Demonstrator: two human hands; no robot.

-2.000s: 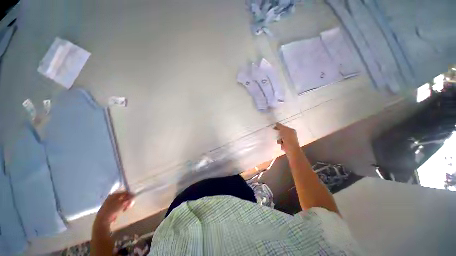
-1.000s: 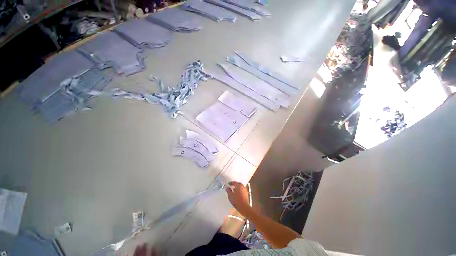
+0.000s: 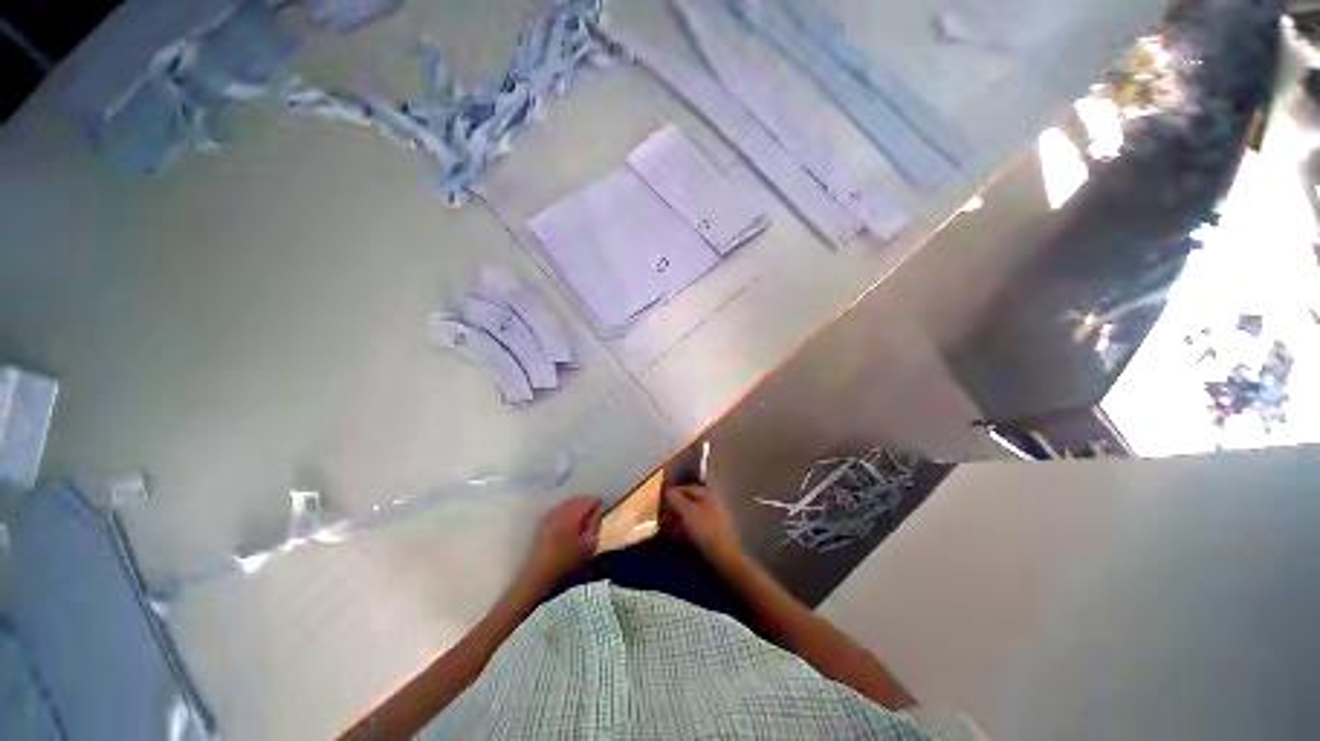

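A thin pale strip [image 3: 420, 501] lies loosely across the near part of the table, with a small white ticket [image 3: 304, 511] on it. My left hand [image 3: 568, 536] is at the table's near edge, right of the strip's end, fingers curled. My right hand [image 3: 698, 518] is just beyond the edge, close to my body, fingers bent. A small white piece shows above it; I cannot tell if it is held. Both hands are blurred, and whether they hold anything is unclear. Small curved pieces [image 3: 507, 336] and rectangular pieces [image 3: 625, 246] lie on the table beyond.
Long strips [image 3: 782, 130] lie at the far right. A tangled blue-grey scrap heap [image 3: 500, 116] lies at the far side. Blue body panels [image 3: 80, 608] and a white paper [image 3: 25, 423] are at the left. Strip scraps [image 3: 840, 500] lie below the table's right edge.
The pale strip was stretched toward my right hand and now lies on the table. Both hands have come together at the near edge. The view has turned, then shifted.
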